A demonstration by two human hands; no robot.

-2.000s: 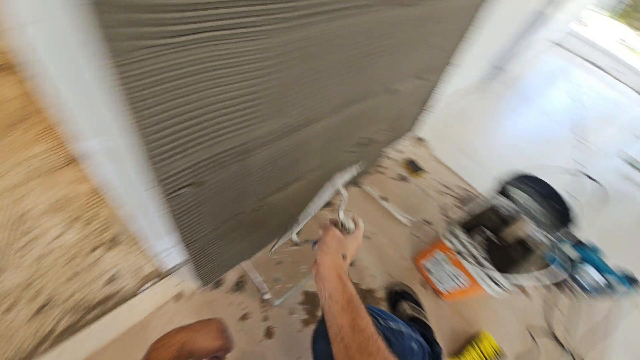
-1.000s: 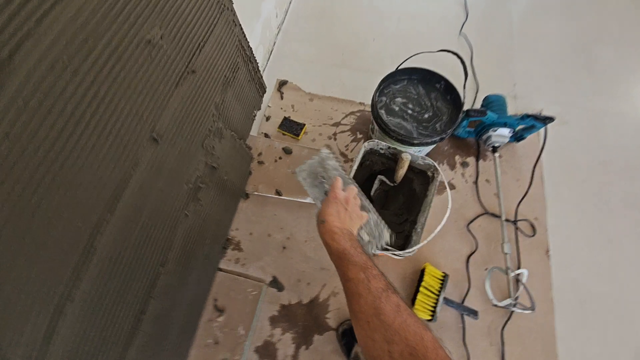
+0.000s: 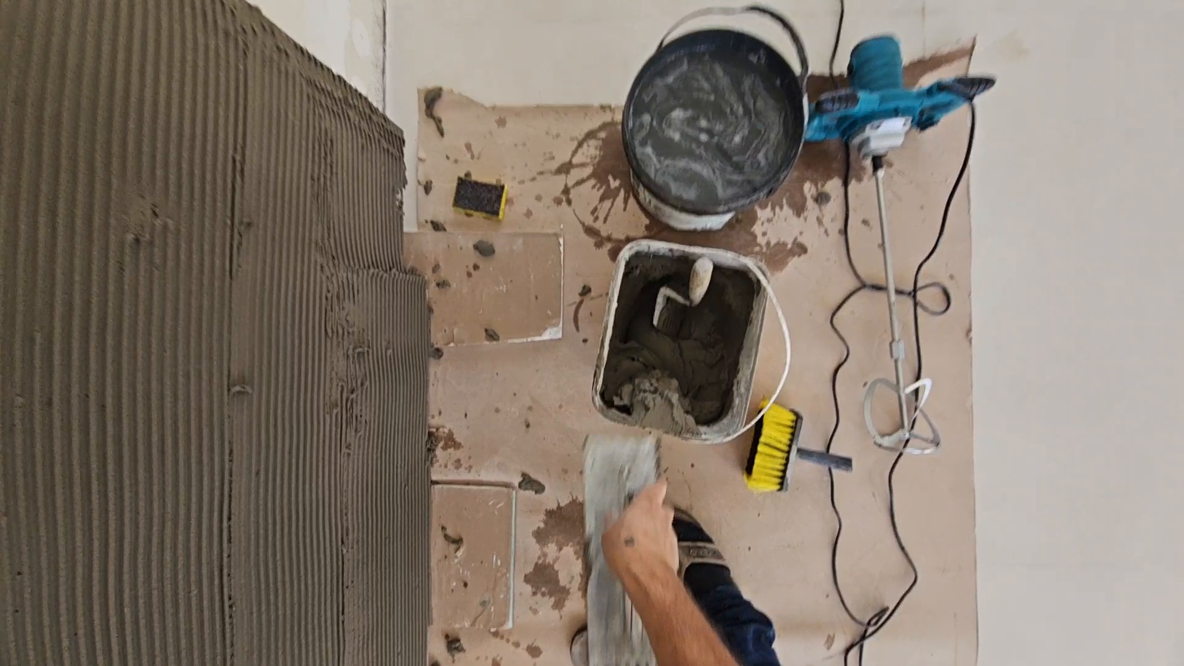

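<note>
My right hand is closed around the handle of a long, flat steel trowel, whose blade is smeared with grey mortar and partly blurred. The trowel's far end lies just below the near rim of a rectangular white bucket in the view. Inside the bucket is wet grey adhesive mortar. A smaller trowel with a rounded handle stands in that mortar. On the left, a wall coated with combed mortar shows long parallel ridges. My left hand is out of view.
Behind the bucket stands a round black bucket of cloudy liquid. A teal paddle mixer and its black cable lie to the right. A yellow-bristled brush, a sponge and mortar lumps are on the brown floor covering.
My right hand and the trowel have come from beside the mortar bucket to below it in the view. Two seconds ago they were near the foot of the coated wall. The view has turned noticeably.
</note>
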